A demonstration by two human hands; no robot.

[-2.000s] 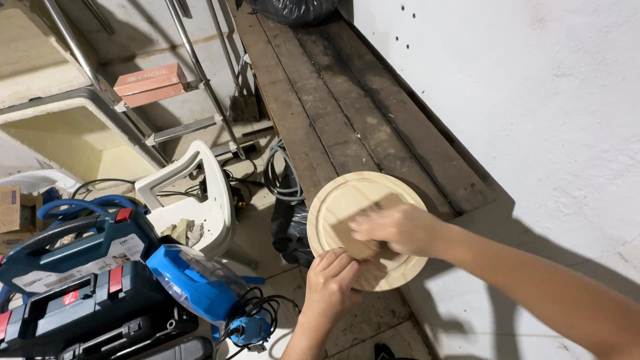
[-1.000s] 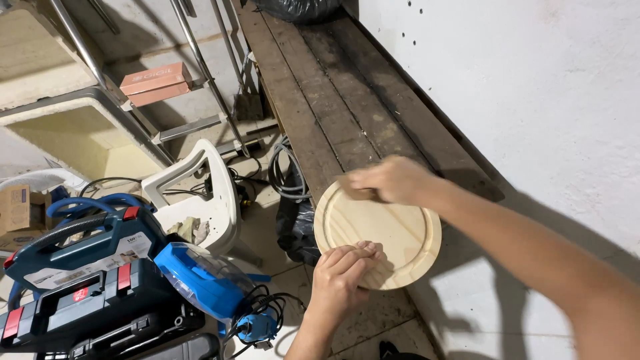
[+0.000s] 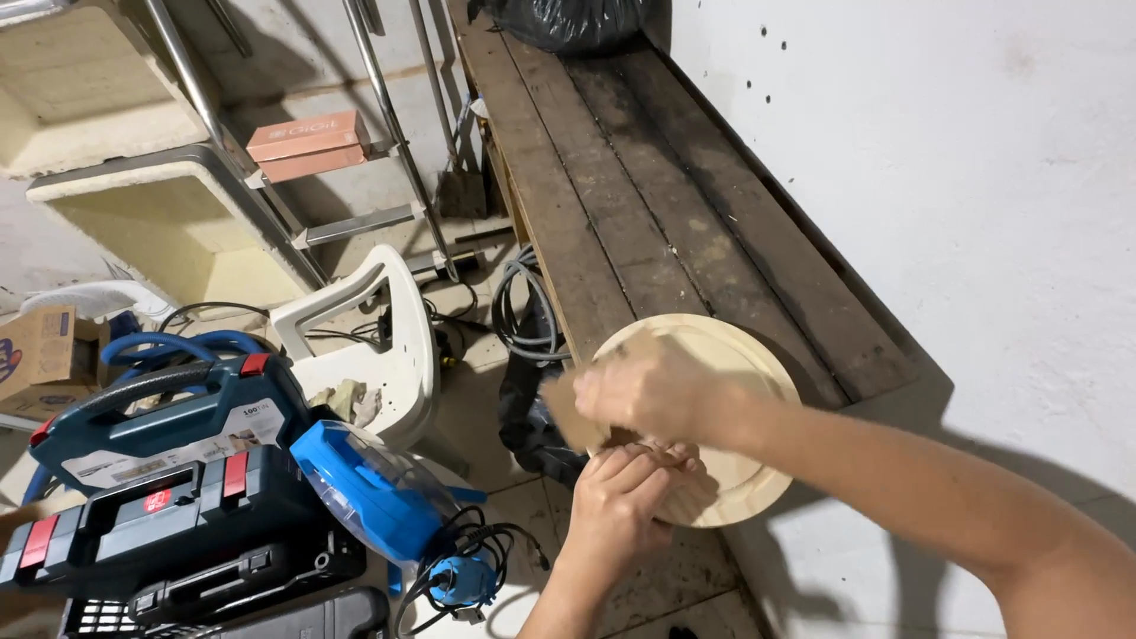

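Note:
A round pale wooden board [image 3: 754,364] with a groove near its rim lies at the near end of a dark plank bench [image 3: 621,204]. My left hand [image 3: 626,488] grips the board's near left edge with curled fingers. Over the board's left part is my right hand [image 3: 652,395], blurred by motion, holding a brown sheet that looks like sandpaper [image 3: 572,413]. The sheet sticks out past the board's left edge. Fingers of both hands hide part of the board's face.
Tool cases [image 3: 177,417] and a blue power tool with a clear part [image 3: 377,488] stand at lower left. Beyond are a white plastic chair [image 3: 399,355], coiled grey hose [image 3: 524,311] and metal ladder [image 3: 382,80]. A black bag [image 3: 577,22] sits on the bench; a white wall [image 3: 958,177] borders its right.
My right hand has moved from the board's far edge to its left side, near my left hand, with the brown sheet in it. My left hand still holds the board's near edge.

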